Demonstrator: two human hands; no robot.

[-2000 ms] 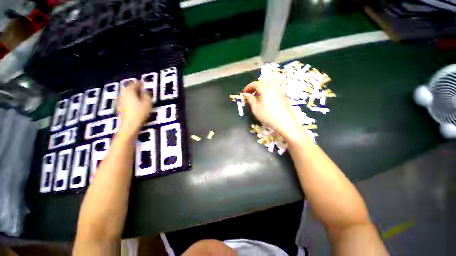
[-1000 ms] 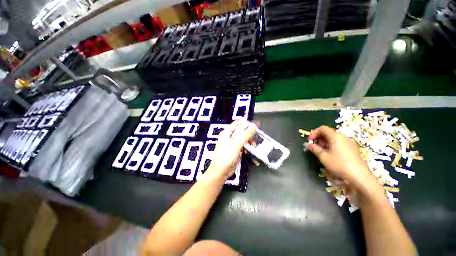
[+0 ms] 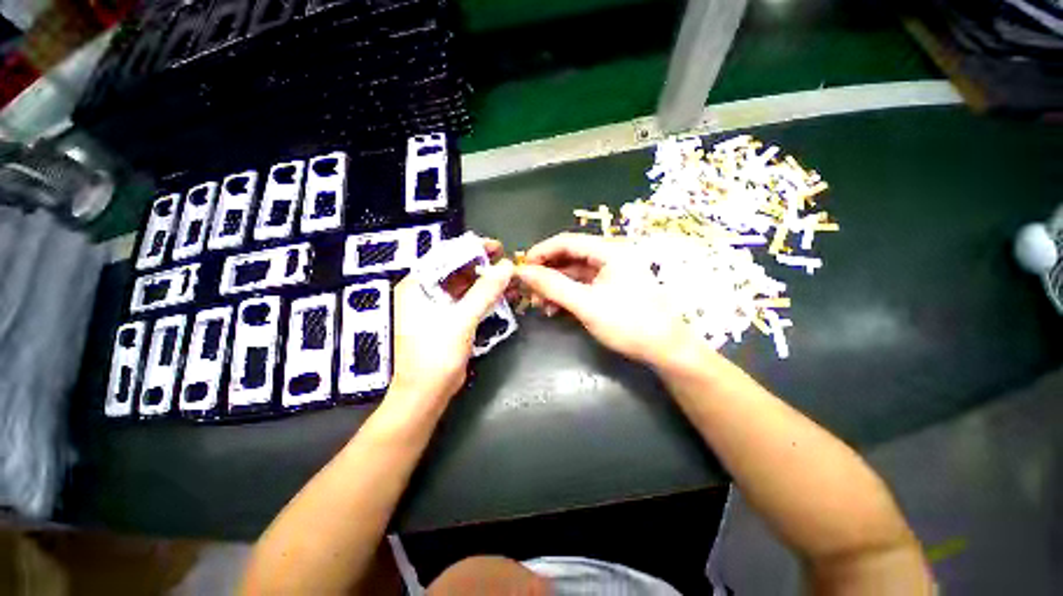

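Note:
My left hand (image 3: 441,309) holds a white frame part (image 3: 457,263) above the right edge of the black tray (image 3: 379,192). The frame is tilted, and my fingers cover part of it. My right hand (image 3: 606,291) meets it at the frame's right side, thumb and finger pinched on a small yellow-tan tab (image 3: 520,260). Whether the tab touches the frame is hard to tell. The tray holds two rows of upright white frames with sideways ones between, and the back row has a gap. A large heap of white and yellow-tan strips (image 3: 729,204) lies to the right.
A stack of black trays (image 3: 291,87) stands behind the working tray. A grey-white sheet (image 3: 41,361) hangs at the left. A metal post (image 3: 703,58) rises behind the heap. Part of a white fan (image 3: 1037,249) shows at the right edge, and dark trays (image 3: 1002,52) at the back right.
My left hand has lifted a frame from the tray's back row and still holds it. My right hand has moved left from the heap to the frame. The camera view has shifted.

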